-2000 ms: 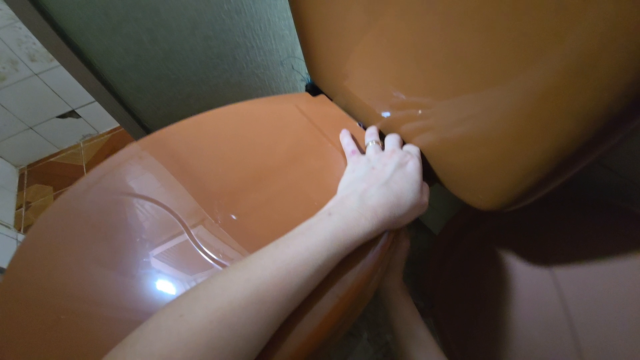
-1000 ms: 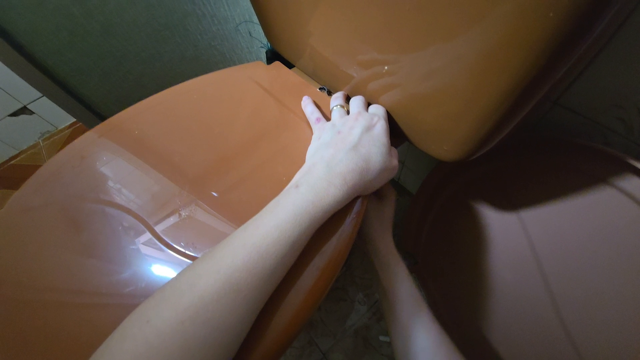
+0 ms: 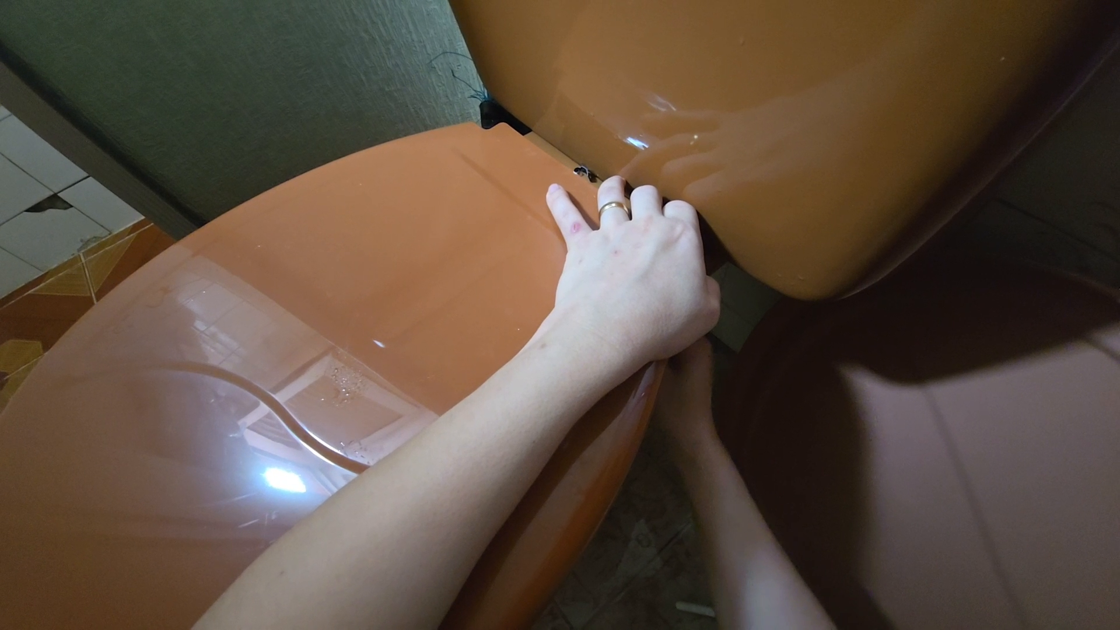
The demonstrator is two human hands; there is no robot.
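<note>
A glossy orange oval lid (image 3: 411, 219), apparently a toilet's, lies below a glossy orange-brown panel (image 3: 787, 114) that rises behind it. My left hand (image 3: 634, 271), with a ring on one finger, rests palm down on the lid's back corner. One finger is spread on the lid; the others bend into the gap beside the panel, where their tips are hidden. A small metal part (image 3: 584, 173) shows by these fingers, and a black fitting (image 3: 499, 114) at the far corner. My right hand (image 3: 687, 385) reaches up beneath the lid's right side, its fingers hidden.
A large dull pink basin-like container (image 3: 1006, 490) stands at the right. Behind the lid is a greenish textured panel (image 3: 306, 79) with a grey edge strip. White wall tiles (image 3: 44, 201), one chipped, are at the left. Dark floor tiles (image 3: 612, 551) show below.
The view has shifted between frames. My left hand stays at the lid's back corner and my right hand stays below; no plain change in what they touch.
</note>
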